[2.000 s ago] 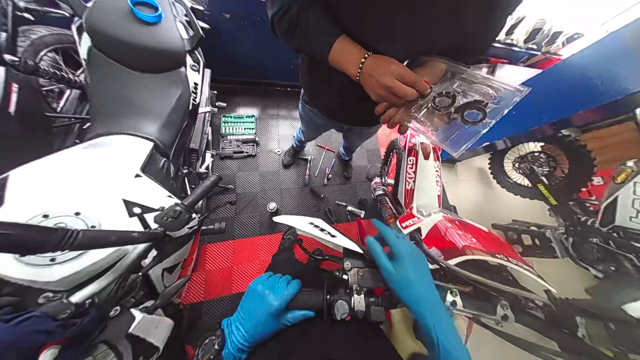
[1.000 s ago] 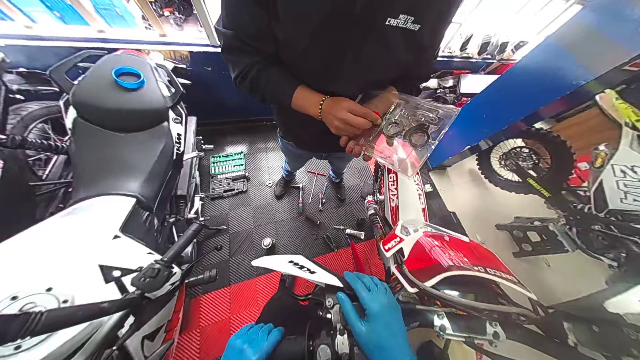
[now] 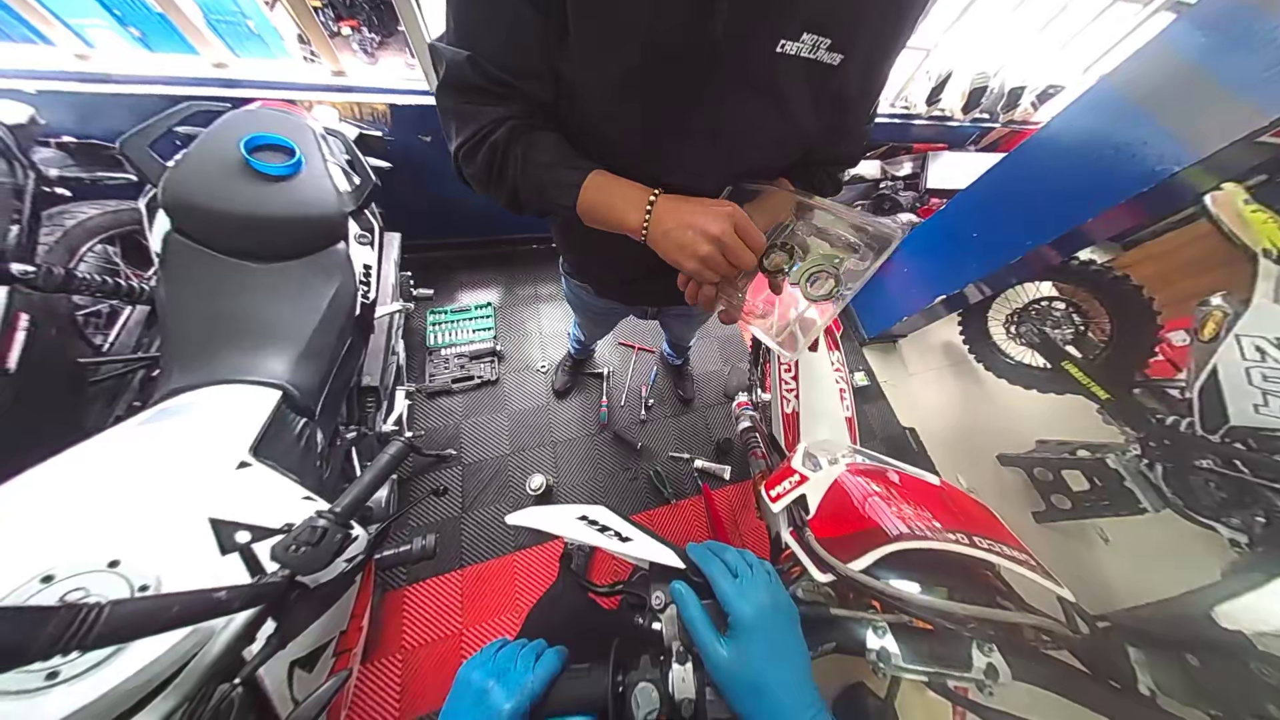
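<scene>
My left hand, in a blue glove, is wrapped around the black handlebar grip of a red and white dirt bike at the bottom of the view. My right hand, gloved too, rests with bent fingers on the handlebar controls, at the inner end of the white hand guard; whether it grips anything is hidden. Ahead, a person in a black top holds a clear plastic package with ring-shaped parts in it. Below the package are the bike's white and red front fender and its red headlight shroud.
A white motorcycle with a black seat stands at left, a blue ring on its seat. On the floor lie a green socket set, a red T-handle wrench, a tube and other tools. Another dirt bike's wheel is at right.
My right hand has come down from above the bike's front onto the handlebar controls. The view has tilted up. The other person still holds the package.
</scene>
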